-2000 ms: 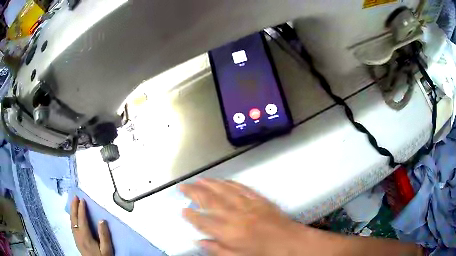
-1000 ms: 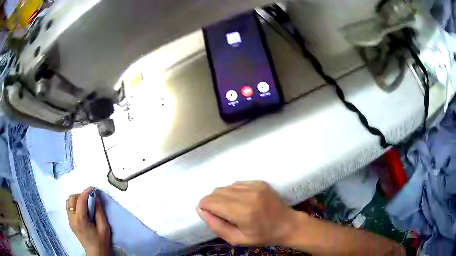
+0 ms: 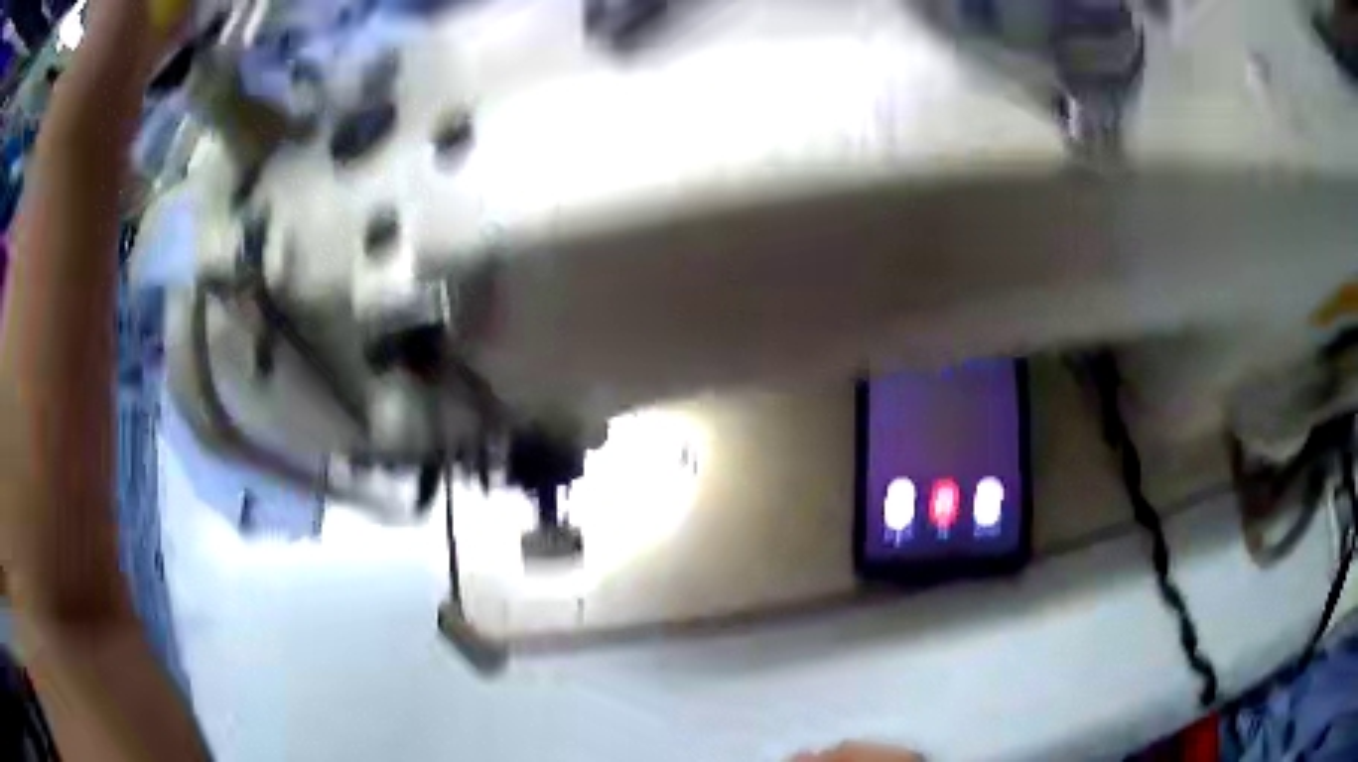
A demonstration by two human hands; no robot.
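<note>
The view is blurred. My left forearm (image 3: 67, 387) rises along the left side; its hand is cut off or blurred at the top left corner, beside a yellow thing (image 3: 170, 15). Only a sliver of my right hand (image 3: 856, 753) shows at the bottom edge; its fingers cannot be made out. The cream-white sewing machine (image 3: 834, 283) spans the picture, its needle area in bright lamp glow, the knurled knob (image 3: 551, 543) hanging beside it. The light-blue piece from before is not in view.
The smartphone (image 3: 947, 462) lies on the bed plate (image 3: 775, 491), its call screen lit. The twisted cable (image 3: 1144, 521) hangs right of it. Light-blue cut pieces (image 3: 276, 499) lie at left beyond my forearm. Blue cloth (image 3: 1281, 718) and a red thing (image 3: 1200, 740) show at the lower right.
The view has swung left and up. My left hand has left the light-blue piece, and its arm has reached up to the far left. My right hand has dropped mostly out of the picture.
</note>
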